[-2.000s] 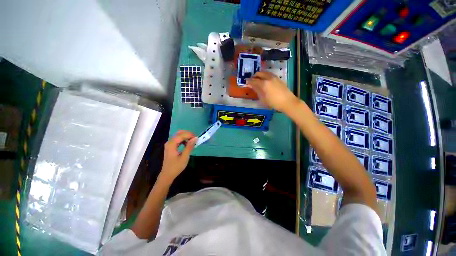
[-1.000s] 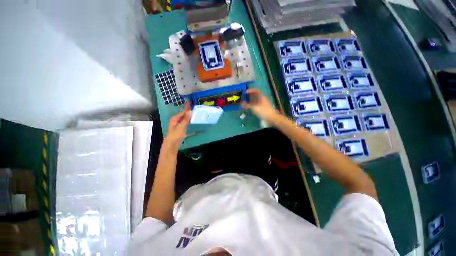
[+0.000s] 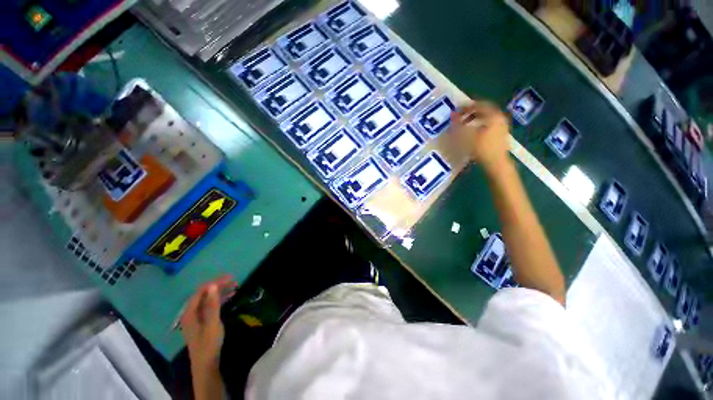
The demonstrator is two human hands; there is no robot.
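My right hand (image 3: 483, 134) is blurred at the right edge of a tray (image 3: 403, 205) of housings, beside a housing (image 3: 436, 116). A small dark bit shows at its fingertips; I cannot tell if it is held. My left hand (image 3: 205, 316) is low, near the green bench's front edge, fingers curled; a thin sliver (image 3: 179, 320) lies beside it, and I cannot tell if it is gripped. A phone housing (image 3: 123, 176) sits in the orange nest (image 3: 145, 191) on the perforated press plate (image 3: 186, 148), partly hidden by the press head (image 3: 74, 156).
The start panel (image 3: 193, 226) fronts the press. A black-square sheet (image 3: 98, 262) lies left of it. Stacked trays (image 3: 207, 23) lie beyond the working tray. Loose housings (image 3: 491, 259) lie near my right forearm, and several more (image 3: 563, 137) along the line. A white sheet (image 3: 618, 312) is at right.
The view has turned right toward the tray. My right hand has moved from the press front to the tray's far right edge. The pale piece by my left hand no longer shows.
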